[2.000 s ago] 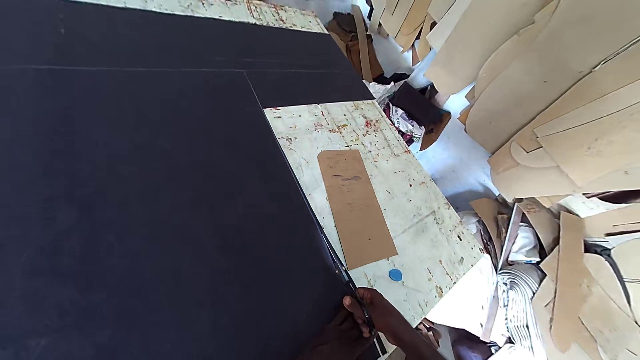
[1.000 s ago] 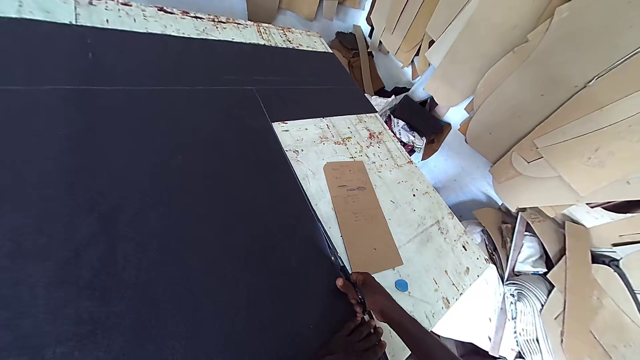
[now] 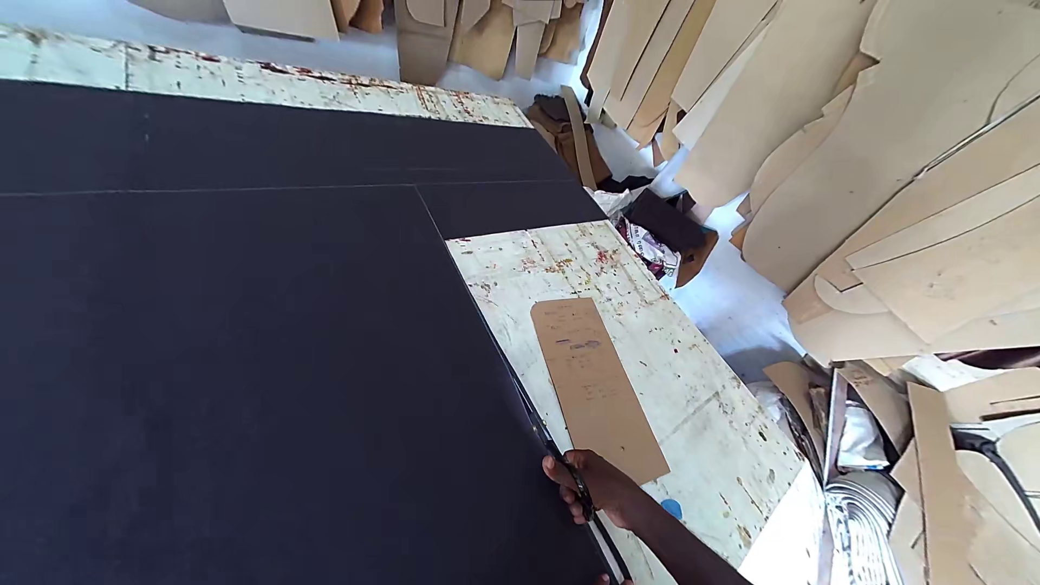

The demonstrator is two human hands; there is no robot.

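A large sheet of black material (image 3: 284, 366), probably leather or fabric, with thin pale lines marked on it, covers much of the table (image 3: 691, 390). At its right edge, my right hand (image 3: 597, 487) is closed around the dark handles of a pair of scissors (image 3: 540, 426), whose blades point up along that edge. A narrow dark strip trails below the hand. Only fingertips of my left hand (image 3: 613, 579) show at the bottom border, beside the strip; their hold is unclear. To the right lies a brown cardboard pattern piece (image 3: 601, 390) bearing handwriting.
A blue disc (image 3: 671, 509) lies on the paint-stained table. Large cardboard patterns (image 3: 853, 162) lean at the right, and more stand (image 3: 487, 41) beyond the far edge. Dark and brown scraps (image 3: 666, 219) lie beside the table, with a striped roll (image 3: 865, 520) at lower right.
My right hand and the scissors have moved up along the sheet's right edge. My left hand, below the right one earlier, now barely shows. The view has shifted a little.
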